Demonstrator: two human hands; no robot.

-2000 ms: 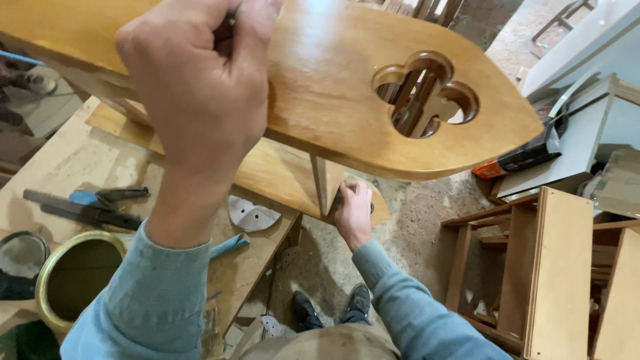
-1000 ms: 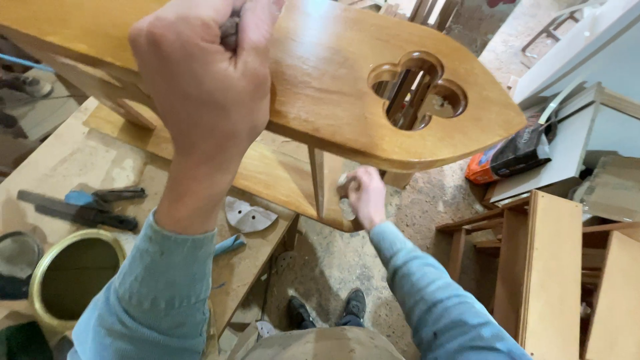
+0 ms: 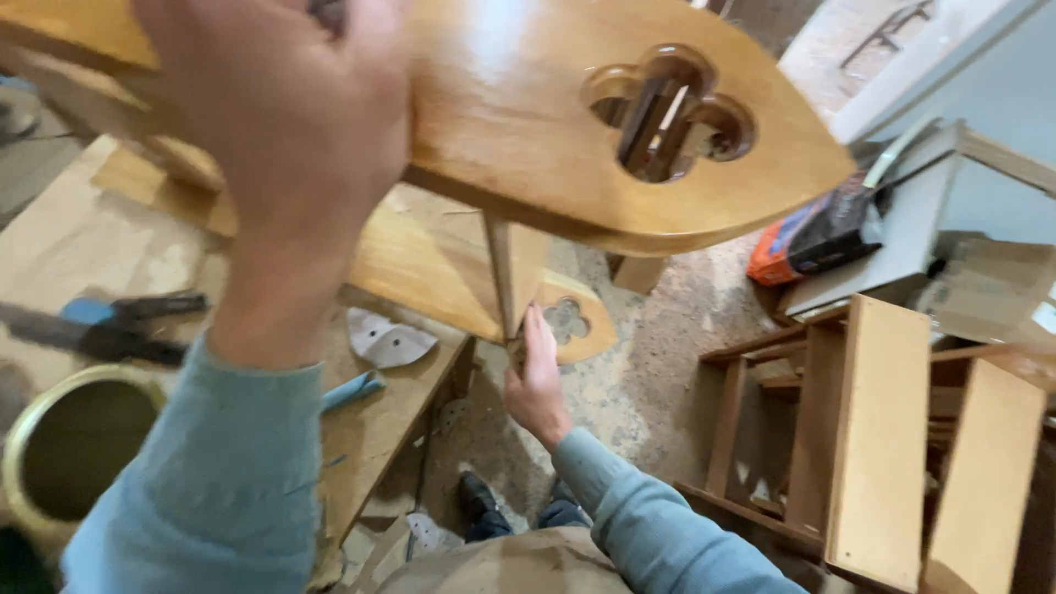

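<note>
A varnished wooden piece has a pointed upper panel (image 3: 511, 107) with a quatrefoil cutout and a similar lower panel (image 3: 421, 256), joined by a thin crosspiece (image 3: 510, 264). My left hand (image 3: 297, 107) is closed over the upper panel at the upper left, with something dark and small partly showing between its fingers; what it grips is unclear. Below the upper panel, my right hand (image 3: 538, 379) touches the crosspiece near the lower panel's cutout, fingers extended and holding a small, indistinct item against the wood.
The workbench (image 3: 396, 445) carries perforated sanding discs (image 3: 388, 337), a rolled blue abrasive sheet (image 3: 353, 391), dark tools (image 3: 157, 307) and a round gold-rimmed container (image 3: 82, 445). Wooden frames (image 3: 879, 437) stand at the right, near an orange and black bag (image 3: 817, 231) and a cardboard box (image 3: 994, 285).
My right hand has moved from the lower panel's tip back to the crosspiece, and the lower cutout now shows. My left hand remains on the upper panel.
</note>
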